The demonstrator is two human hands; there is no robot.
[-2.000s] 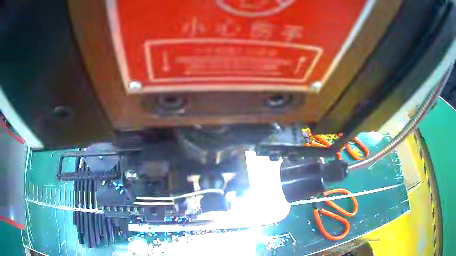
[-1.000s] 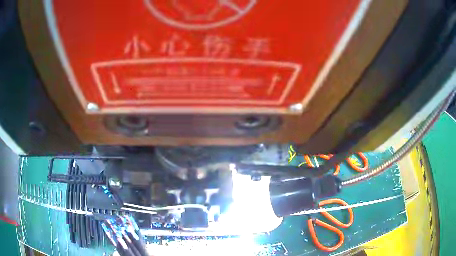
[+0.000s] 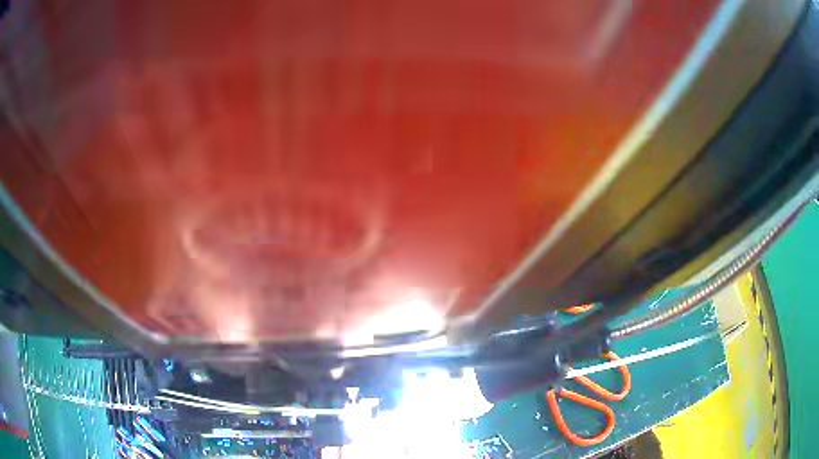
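Note:
The red warning plate (image 3: 359, 134) of the press fills the upper view, blurred and very close. Below it the dark crimping applicator (image 3: 269, 381) shows only in part, beside a white glare. The black lamp head (image 3: 521, 363) is right of the glare. A thin terminal strip (image 3: 72, 394) enters from the left. Dark wire leads with bluish ends (image 3: 139, 439) show at the lower left, cut off by the bottom edge. Neither my left hand nor my right hand can be made out.
Orange scissor handles (image 3: 584, 417) lie on the dark green mat (image 3: 664, 376) at the right. A yellow surface (image 3: 741, 394) is beyond it. Black parallel bars (image 3: 121, 385) stand left of the applicator. The lamp's flexible metal neck (image 3: 700, 300) curves up at the right.
The view has moved closer to the red plate, which now covers more of the picture and is blurred. The applicator shows lower and less fully. The leads have shifted left.

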